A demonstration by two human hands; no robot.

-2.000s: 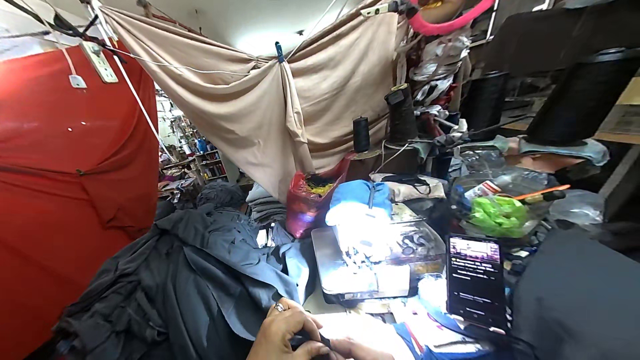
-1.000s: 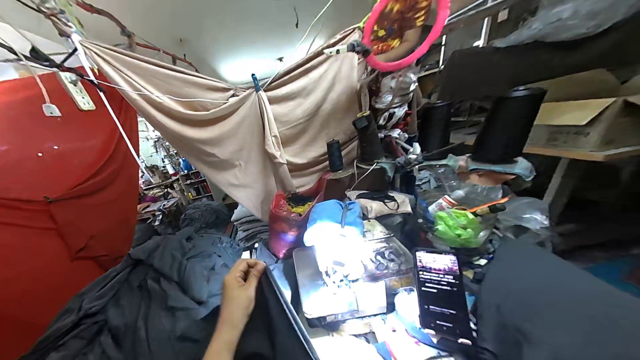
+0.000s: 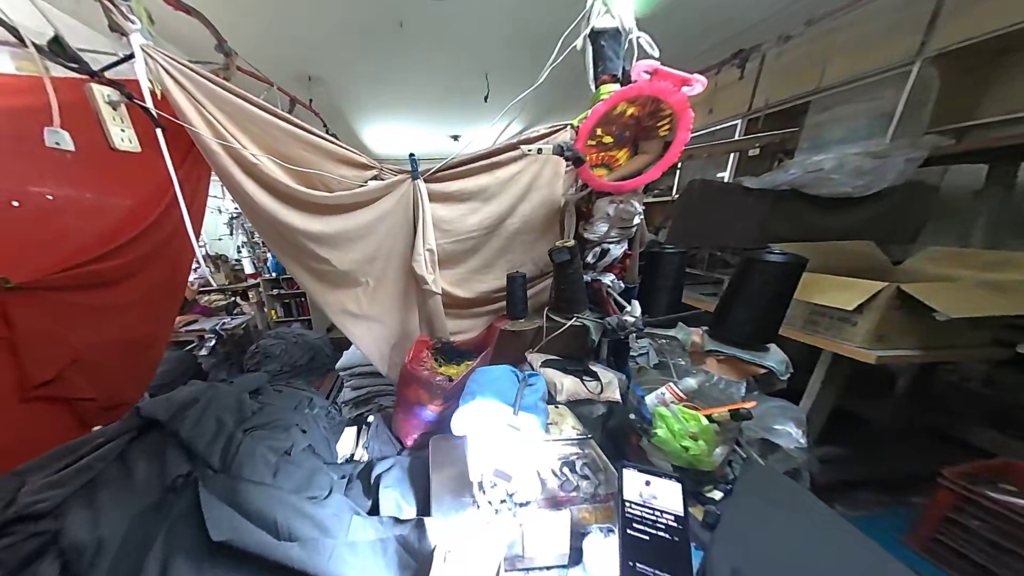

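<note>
Neither my left hand nor my right hand shows in the head view. Dark grey fabric [image 3: 280,480] lies heaped across the lower left. Beside it, under a very bright light, a clear plastic box [image 3: 580,472] holds small metal parts. Behind the box sits a blue cloth bundle [image 3: 500,388]. A smartphone [image 3: 654,520] with a lit screen stands upright at the bottom, right of the box. The glare hides the surface at the bottom middle.
A red plastic bag [image 3: 420,396] stands behind the fabric. Black thread cones [image 3: 758,298] stand at right, near a green plastic bag [image 3: 684,436] and an open cardboard box [image 3: 880,308]. A beige curtain [image 3: 352,240] hangs behind; a pink-framed mirror [image 3: 632,138] hangs above.
Two seconds ago both hands were at the dark fabric; one second ago one hand held its edge up. Now no hand shows. The view has tilted up.
</note>
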